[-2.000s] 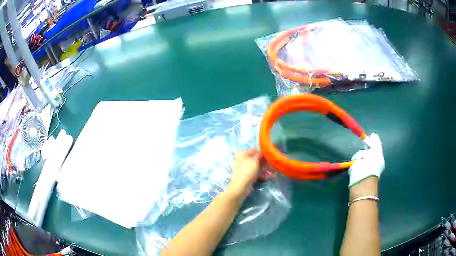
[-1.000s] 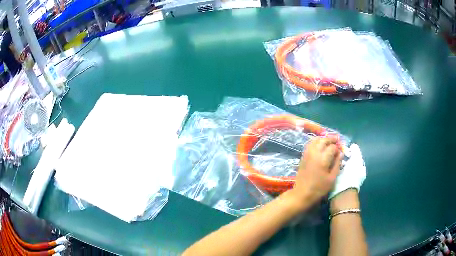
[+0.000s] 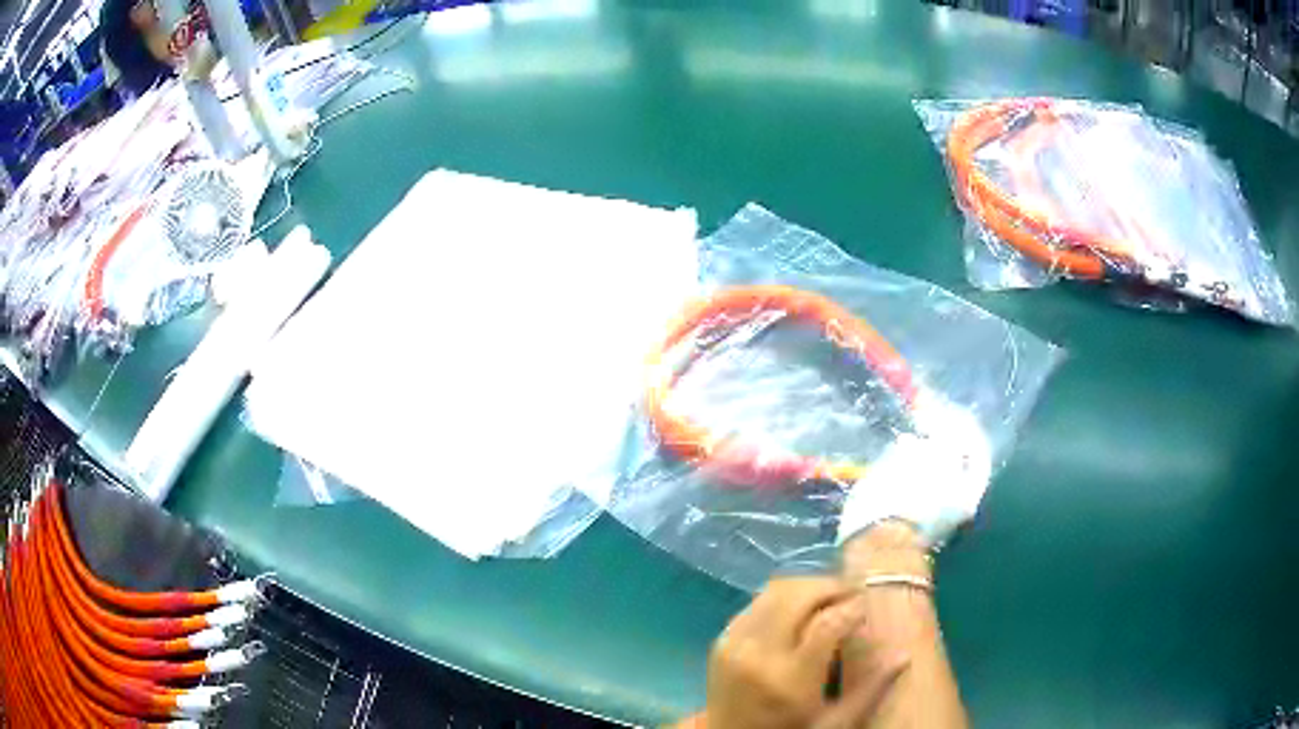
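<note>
An orange cable coil (image 3: 762, 302) lies inside a clear plastic bag (image 3: 997, 342) on the green table (image 3: 1140, 570). The coil's red-sleeved ends meet at my right hand (image 3: 919, 477), which wears a white glove and is closed around them at the bag's right part. The glove hides the cable tips, and I cannot tell how far it is inside the bag. My bare left hand (image 3: 798, 648) is against my right wrist, below the bag, with fingers curled; whether it holds anything is hidden.
A stack with a white sheet (image 3: 484, 356) on top adjoins the bag's left. Bagged orange cables (image 3: 1125, 200) lie far right. A long white roll (image 3: 235, 356), a small fan (image 3: 204, 211) and piled bags are left. Orange cables (image 3: 86, 612) with white ends hang over a rack lower left.
The coil has gone from outside the bag to inside it. My left hand has moved off the coil's ends, down to my right wrist. The view has shifted, bringing more of the left rack in.
</note>
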